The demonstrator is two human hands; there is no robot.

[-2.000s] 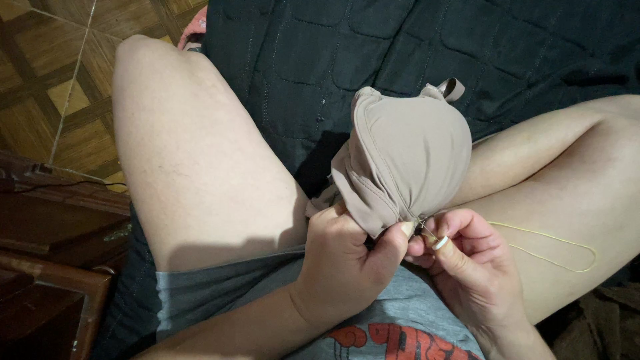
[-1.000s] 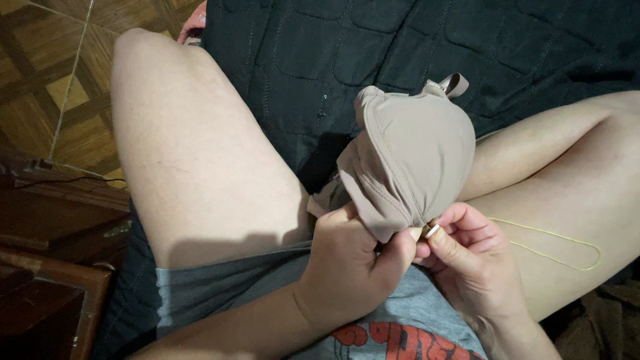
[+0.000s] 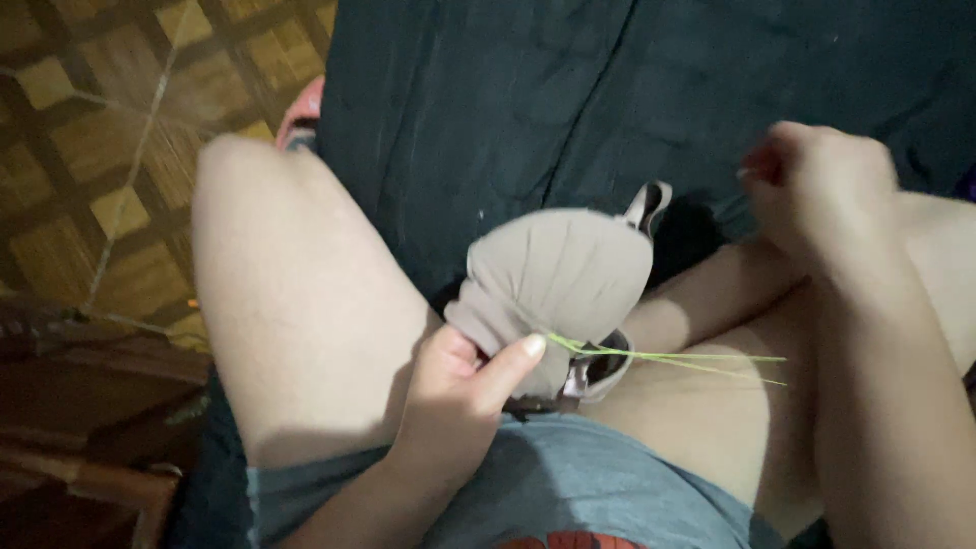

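Note:
A beige bra (image 3: 568,267) with a moulded cup lies over my lap, its strap loop (image 3: 650,206) standing up at the upper right. My left hand (image 3: 465,381) pinches the fabric at the cup's lower left edge, thumb on top. From beside that thumb a yellow-green thread (image 3: 671,356) runs to the right in strands over my thigh. Raised to the right, well away from the bra, my right hand (image 3: 816,183) is blurred with its fingers curled; whether a needle is between them cannot be made out.
Dark quilted bedding (image 3: 488,99) spreads beneath and beyond my legs. At the left are a patterned floor (image 3: 114,145) and dark wooden furniture (image 3: 91,404). A pinkish-red item (image 3: 303,110) shows behind my knee.
My right hand has moved from the bra's lower edge up and to the right. The thread, which lay in a loop on my thigh, now stretches out from the bra. My left hand still holds the fabric.

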